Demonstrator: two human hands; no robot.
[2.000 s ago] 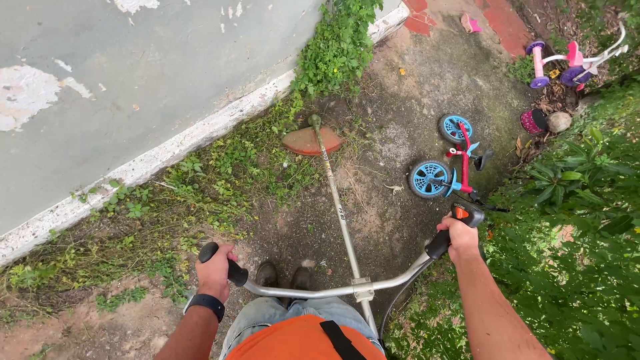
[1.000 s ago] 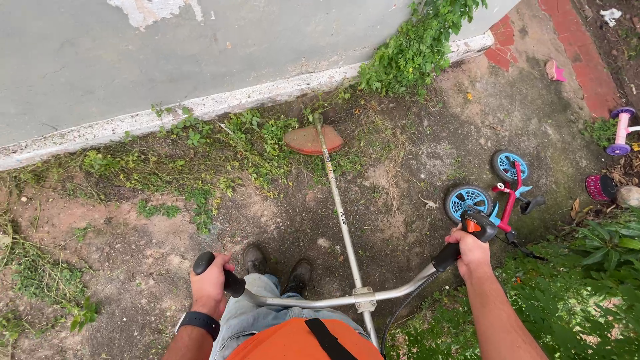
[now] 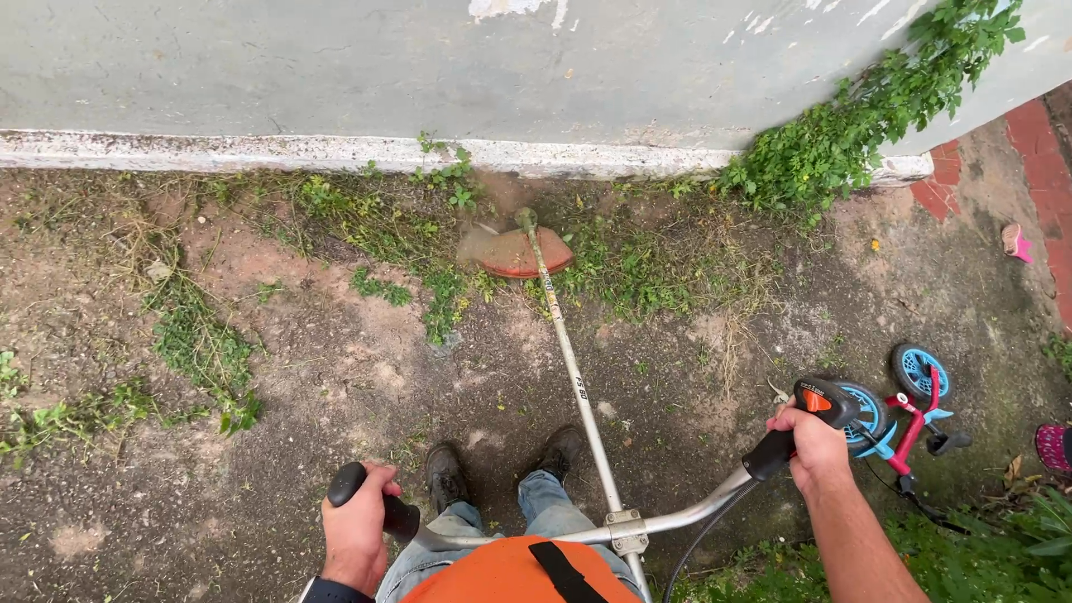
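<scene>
My left hand [image 3: 358, 521] grips the black left handle of a brush cutter [image 3: 578, 377], and a dark band is on that wrist. Around the right handle, which carries a black control with an orange switch [image 3: 815, 401], my right hand [image 3: 811, 448] is closed. The metal shaft runs forward from the handlebar clamp. At its far end, the orange guard [image 3: 521, 253] lies low over weeds near the base of the wall. Brownish dust blurs the air around the cutting head, and the cutting part itself is hidden.
A grey wall [image 3: 377, 75] with a white base edge [image 3: 251, 153] runs across the front. Green vines [image 3: 804, 167] climb it at right. A small red and blue bicycle [image 3: 913, 410] lies by my right hand. A pink shoe [image 3: 1016, 243] lies farther right. Cut weeds [image 3: 201, 343] lie left.
The view has turned, and the wall now runs nearly straight across. The cutter's head has moved along the wall base, and dust now shows around it. Both hands have kept their hold.
</scene>
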